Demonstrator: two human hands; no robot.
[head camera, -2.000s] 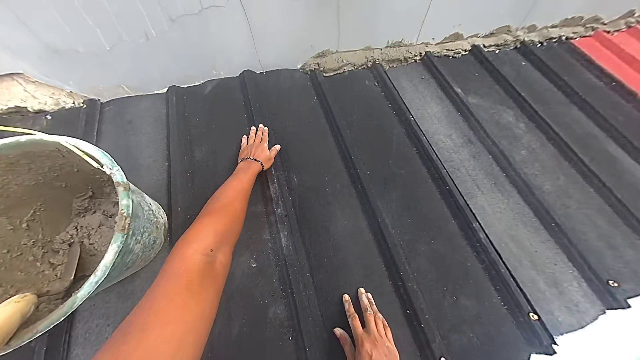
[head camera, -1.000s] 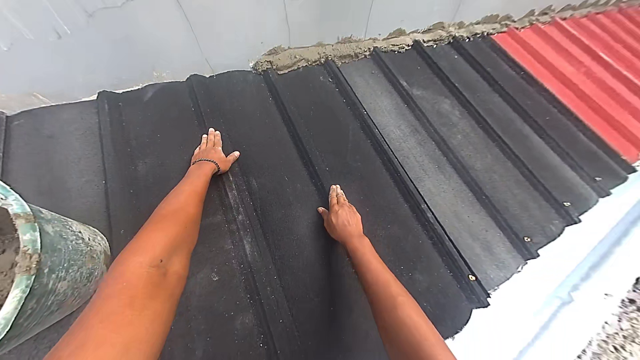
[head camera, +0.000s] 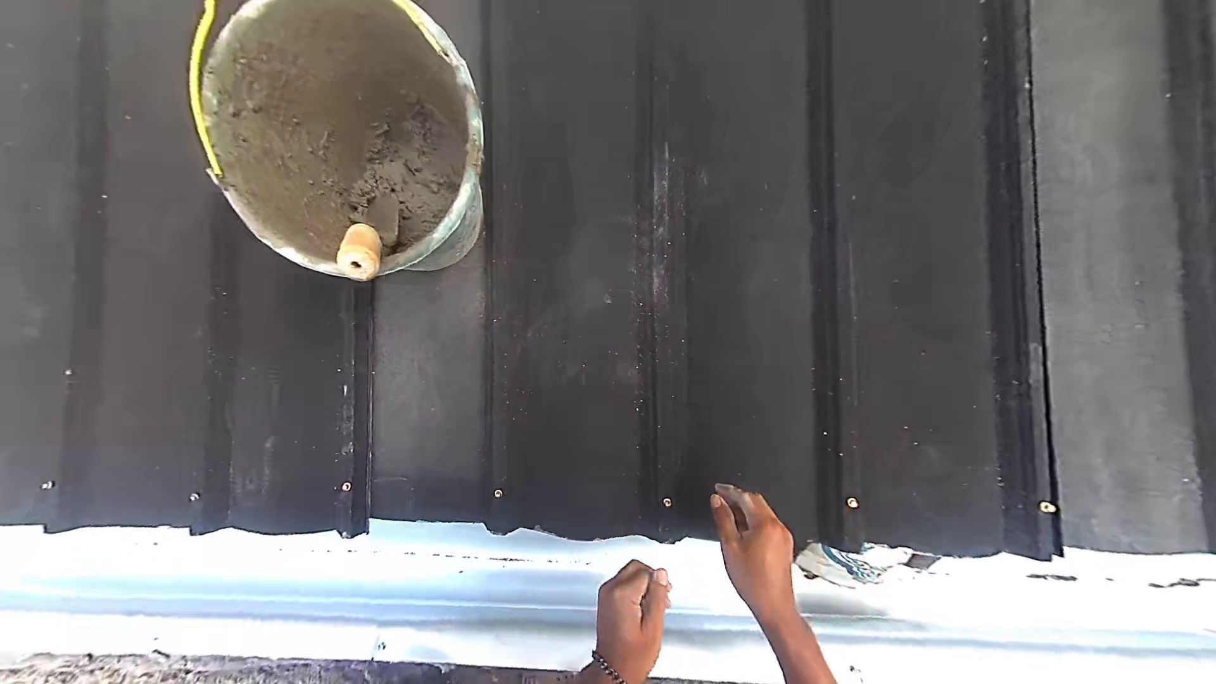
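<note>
My left hand, with a dark beaded bracelet at the wrist, is curled over the pale metal strip below the roof's lower edge; nothing shows in it. To its right, my right hand is at the edge of the black ribbed roofing sheet, fingers bent and somewhat apart, holding nothing visible. Up and to the left of both hands, a bucket of grey mortar stands on the sheet. A trowel's wooden handle rests on the bucket's near rim, its blade partly in the mortar.
Screws run along the sheet's lower edge. A yellow bucket handle loops out at the upper left. Something whitish with a pattern lies by the edge, right of my right hand. Rough ground shows at the bottom left.
Both hands have left the upper part of the sheet, where they lay flat, and are at its lower edge. The view has swung strongly downward, with the whole bucket mouth in sight.
</note>
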